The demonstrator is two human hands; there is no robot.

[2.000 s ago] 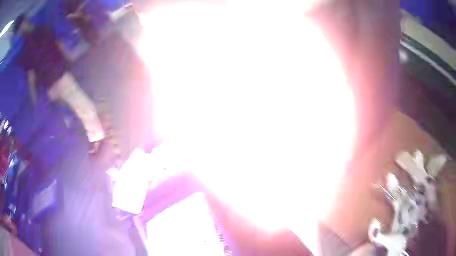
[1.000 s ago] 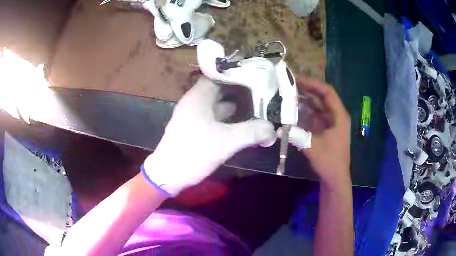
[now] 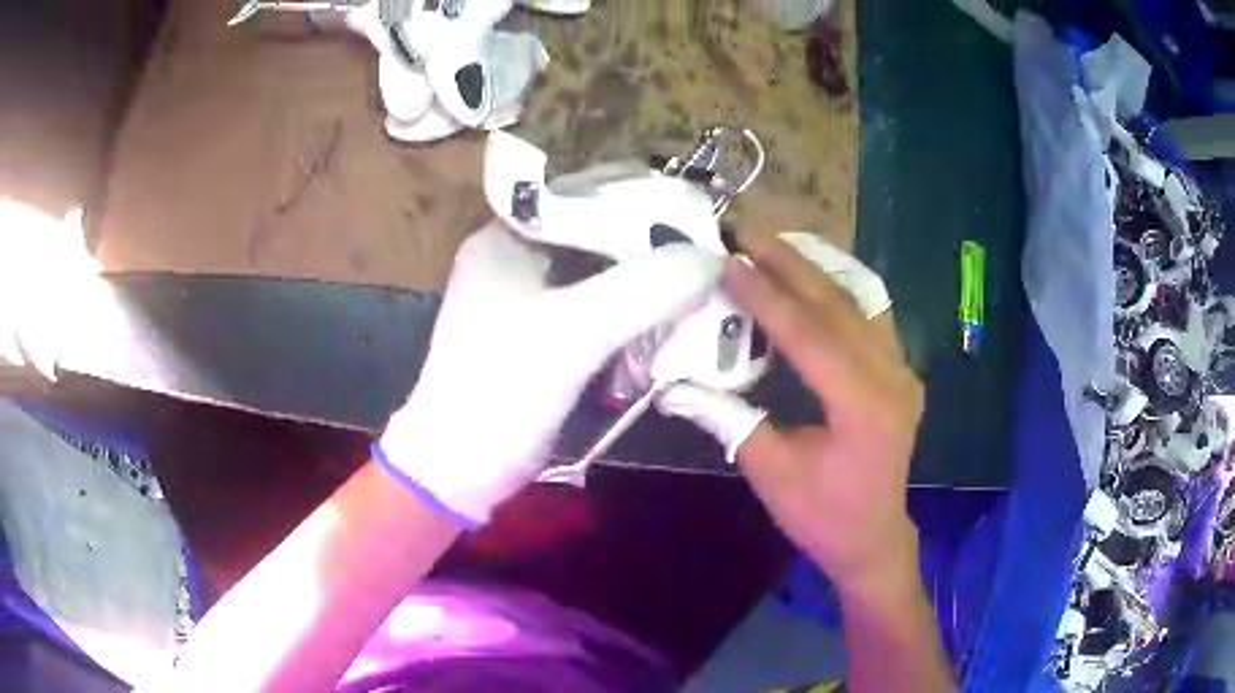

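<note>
A white toy scooter body [image 3: 596,203] is held over the near edge of the cardboard. It has a silver wire loop [image 3: 738,163] at its far end and a thin rod [image 3: 610,436] pointing down towards me. My left hand [image 3: 522,359], in a white glove with a blue edge, grips the body from the left. My right hand [image 3: 826,406], bare with a white cover on the thumb, holds the rounded lower part from the right. The fingers hide part of the body. A white piece [image 3: 837,271] shows behind my right fingers; I cannot tell if it is attached.
White side parts [image 3: 454,81] lie piled on the stained brown cardboard [image 3: 244,176]. A green packet with a blue end [image 3: 971,291] lies on the dark green bench [image 3: 921,163]. At the right is a heap of wheeled scooters [image 3: 1151,366] beside a pale liner [image 3: 1063,230]. Glare is at the left.
The scooter body has turned in my hands, and its rod now slants down to the left. My right hand has shifted, its fingers now over the body. The view has moved slightly.
</note>
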